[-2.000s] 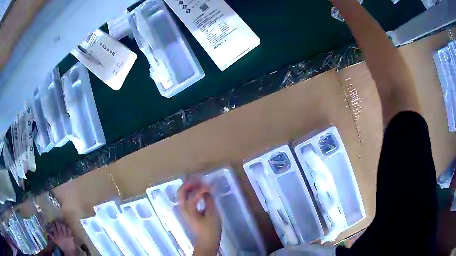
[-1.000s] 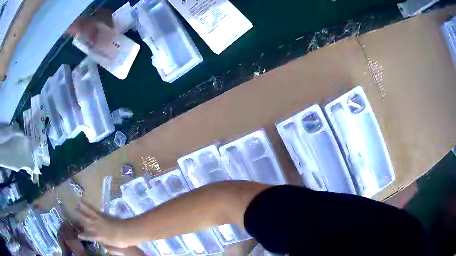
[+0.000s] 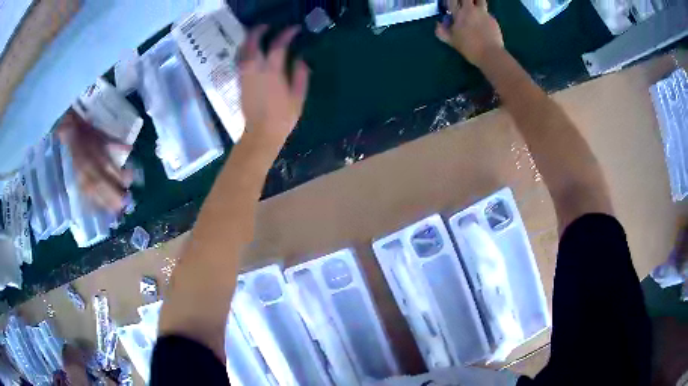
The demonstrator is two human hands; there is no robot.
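My left hand [image 3: 273,94] is over the dark green belt beside a white printed card [image 3: 215,60], blurred, fingers spread, with nothing visible in it. My right hand [image 3: 474,34] is at the top edge over the belt, fingers bent down by a small dark thing I cannot make out. In front of me, white translucent trays lie on the brown bench. The two rightmost, one tray [image 3: 453,301] and another tray [image 3: 520,279], each have a small bagged part in the end pocket. The pockets of the tray [image 3: 354,317] and the tray [image 3: 290,324] show no such part. My left forearm hides trays further left.
Another person's blurred hand [image 3: 94,166] is over trays on the belt at left. A filled-looking tray [image 3: 177,113] lies beside the printed card. Small bagged pieces [image 3: 148,286] lie at the bench's left. Stacked trays [image 3: 671,136] and part of another hand [image 3: 670,264] are at the right edge.
The arm that reached left across the trays has withdrawn. Both my hands are now over the belt at the top. The other person's hand has moved from the printed card down to the trays.
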